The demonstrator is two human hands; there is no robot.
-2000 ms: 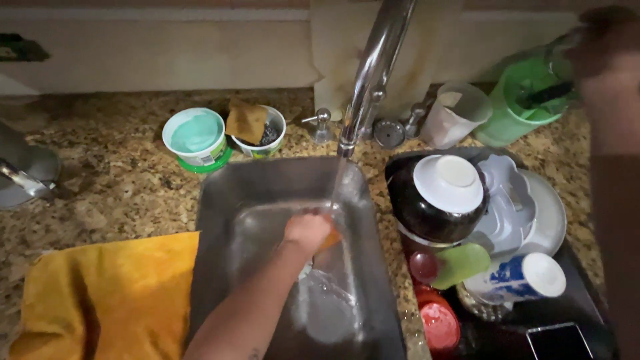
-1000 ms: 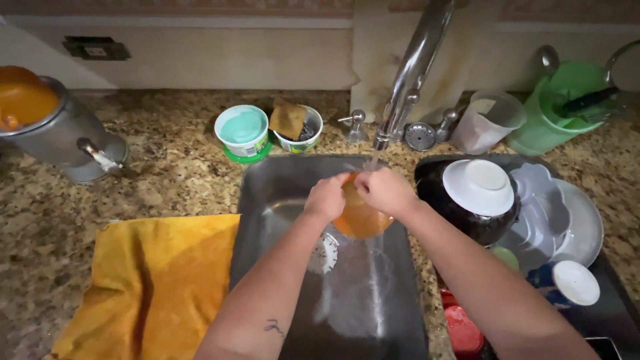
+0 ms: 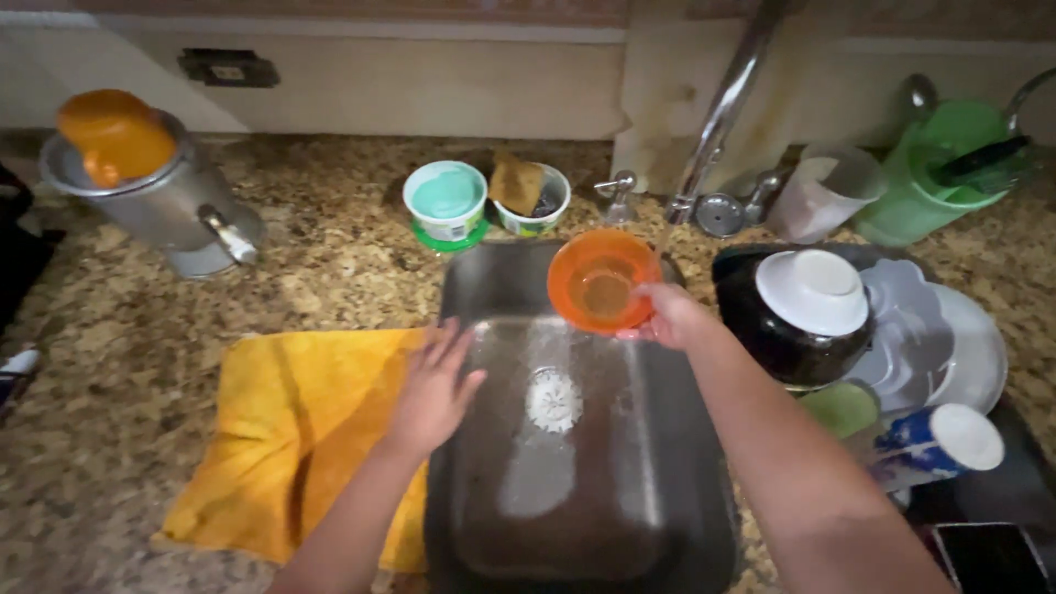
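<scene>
My right hand grips the lower right rim of an orange plastic bowl, which is held over the back of the metal sink. Above the bowl's right side is the end of the chrome faucet. My left hand, fingers apart and holding nothing, is over the sink's left edge, beside a yellow cloth on the counter. A white drain strainer lies at the bottom of the sink between my hands.
Behind the sink stand a tub of teal paste and a tub with a sponge. A metal juicer stands at left. Right of the sink, a rack holds a white bowl, a dark pot and plates; a green container stands behind.
My left hand has let go of the orange bowl and moved left to the sink's edge. My right hand still holds the bowl, now tilted so its inside shows.
</scene>
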